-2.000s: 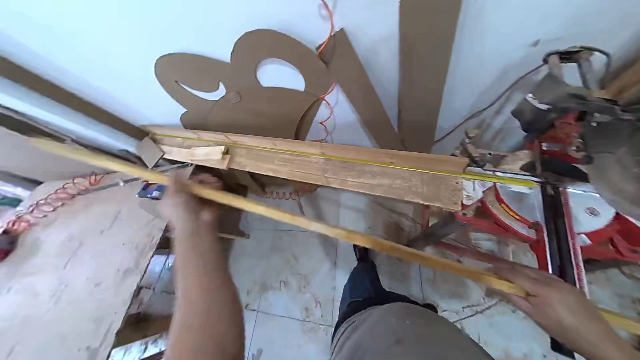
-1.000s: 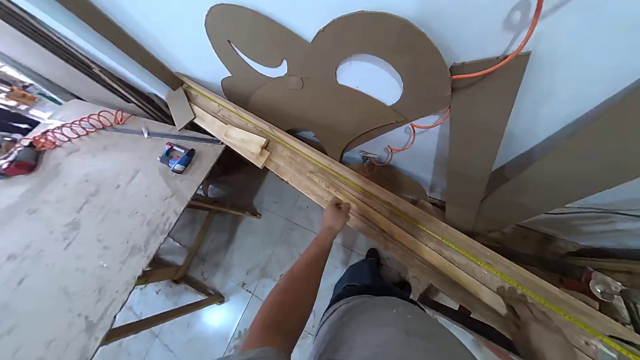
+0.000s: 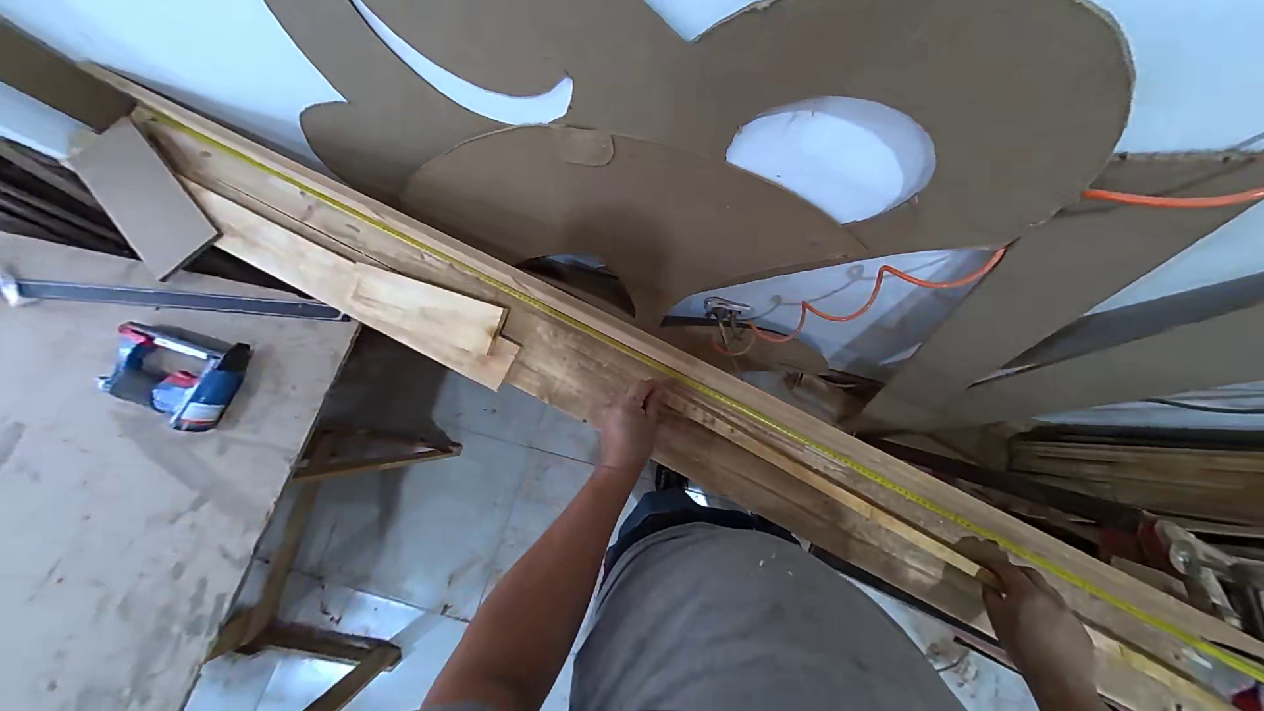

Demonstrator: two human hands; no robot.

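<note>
A thin wooden strip (image 3: pixel 820 481) lies lengthwise on a long wooden plank (image 3: pixel 563 370). My left hand (image 3: pixel 630 420) is closed around the strip near the plank's middle. Farther right, the fingers of my right hand (image 3: pixel 1027 607) grip the same strip. Beside it a yellow tape measure blade (image 3: pixel 533 296) runs along the plank, next to a raised wooden edge. Short flat wood offcuts (image 3: pixel 425 308) rest on the plank to the left of my hands.
A blue and red power tool (image 3: pixel 183 375) and a dark metal bar (image 3: pixel 178 296) lie on the worktable (image 3: pixel 99 513) at left. Large brown cut-out panels (image 3: pixel 612 188) lean on the wall, with an orange coiled hose (image 3: pixel 849 311). A wooden trestle (image 3: pixel 286 553) stands below.
The strip was held up above the plank two seconds ago and now lies on it, with both hands still at it. The view has swung left and closer.
</note>
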